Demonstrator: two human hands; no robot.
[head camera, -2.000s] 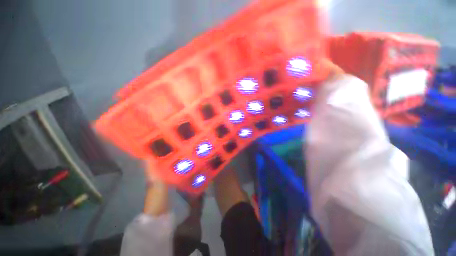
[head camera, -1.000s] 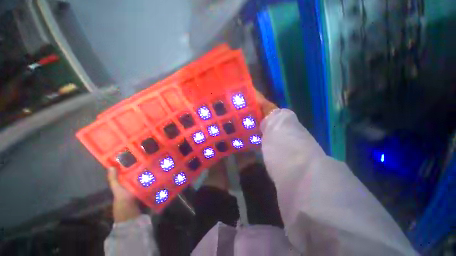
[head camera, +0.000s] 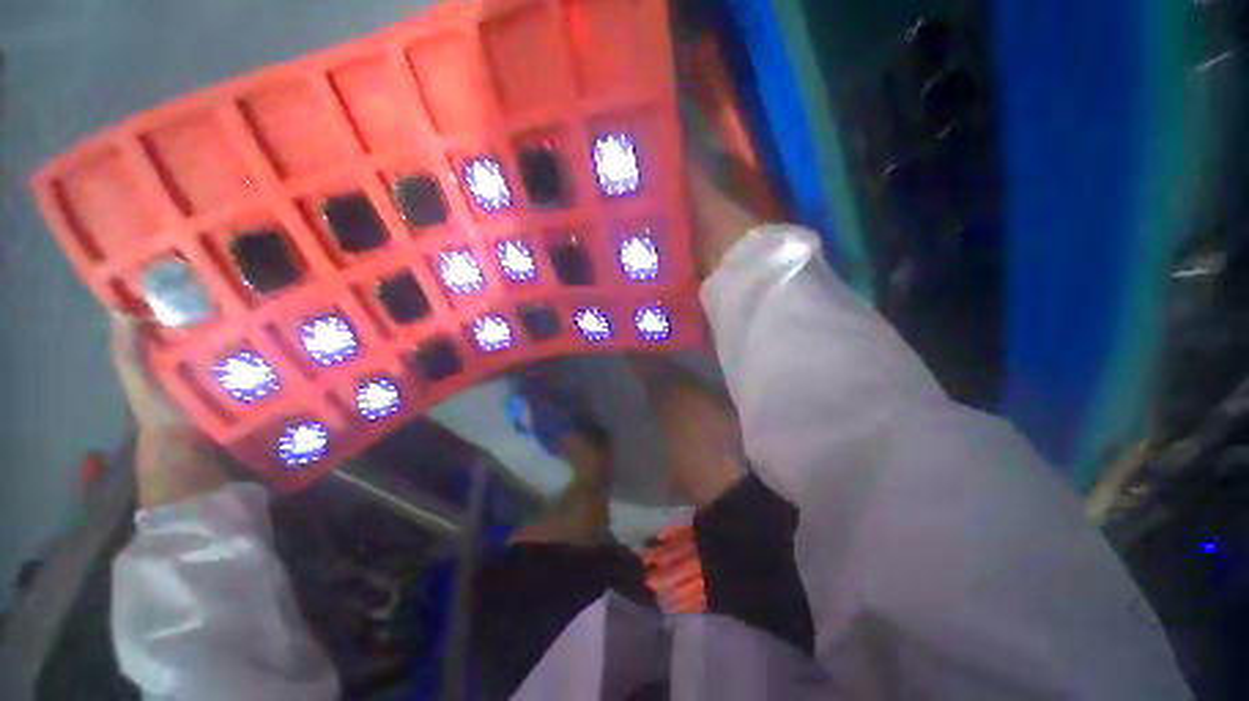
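Note:
An orange-red compartment tray (head camera: 308, 185) hangs in front of me, bent, its near edge curving. The far row of square pockets holds nothing. The nearer rows hold smartwatch bodies, several lit white-violet (head camera: 615, 164) and several dark (head camera: 356, 222); one at the left (head camera: 174, 293) looks pale and shiny. My left hand (head camera: 171, 438) holds the tray's left edge, its fingers partly hidden. My right hand (head camera: 723, 219) is at the tray's right edge, blurred, its fingers mostly hidden behind it.
Blue rack rails (head camera: 1062, 178) with a green edge stand at the right, beside dark cable tangles (head camera: 945, 233). My legs in dark trousers (head camera: 753, 555) are below, with an orange-red ribbed stack (head camera: 674, 568) between them. Grey floor (head camera: 48, 96) shows at upper left.
The tray has come closer and moved up and left in view, with both hands still on it. The red box seen earlier at upper right is out of view. An orange-red stack now shows between the legs.

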